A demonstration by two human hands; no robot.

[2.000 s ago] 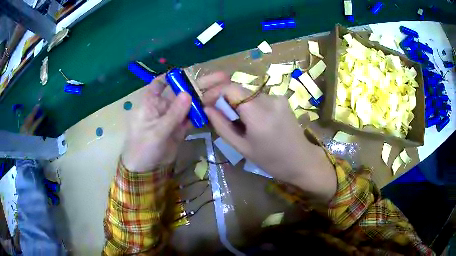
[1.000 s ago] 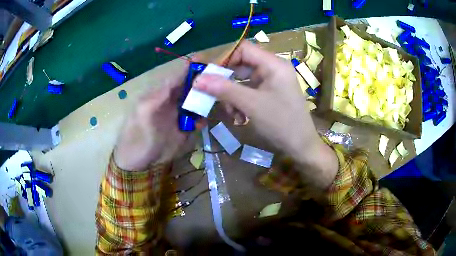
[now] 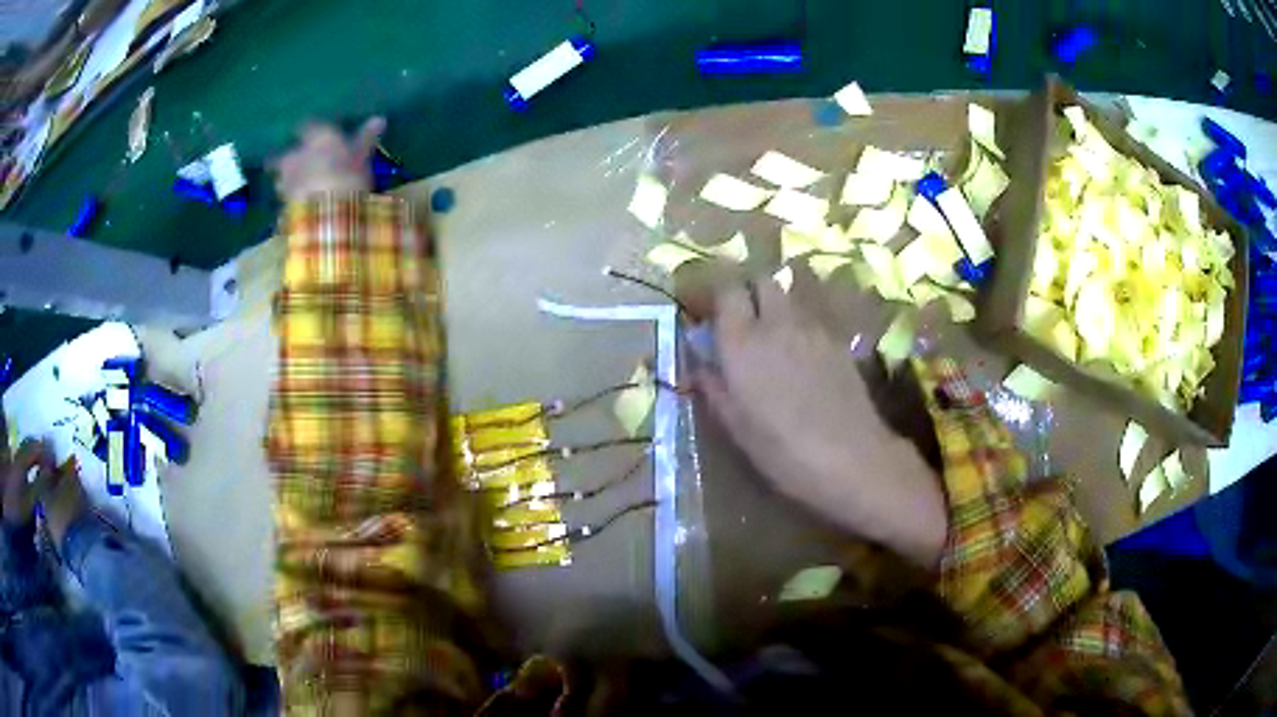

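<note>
My left hand (image 3: 331,160) is stretched out over the green belt's edge; it is blurred, and a blue cell (image 3: 381,171) shows partly beside its fingers. Whether it holds the cell cannot be told. My right hand (image 3: 756,367) is over the brown board at the top of a bent white strip (image 3: 668,462). Its fingers are bent down near a thin dark wire (image 3: 647,289), and a small pale piece shows at the fingertips. A row of amber-wrapped protection boards (image 3: 521,483) lies between my arms, with dark wires running toward the strip.
A cardboard tray (image 3: 1011,287) of pale-yellow pieces stands at right, with loose yellow pieces (image 3: 796,207) and a padded blue cell (image 3: 958,227) left of it. More cells lie on the green belt (image 3: 420,70), at far right and far left. Another person's sleeve (image 3: 133,595) is at lower left.
My left hand has moved up and left to the belt. My right hand has come down to the strip. The blue cell and white pad are no longer seen between my hands.
</note>
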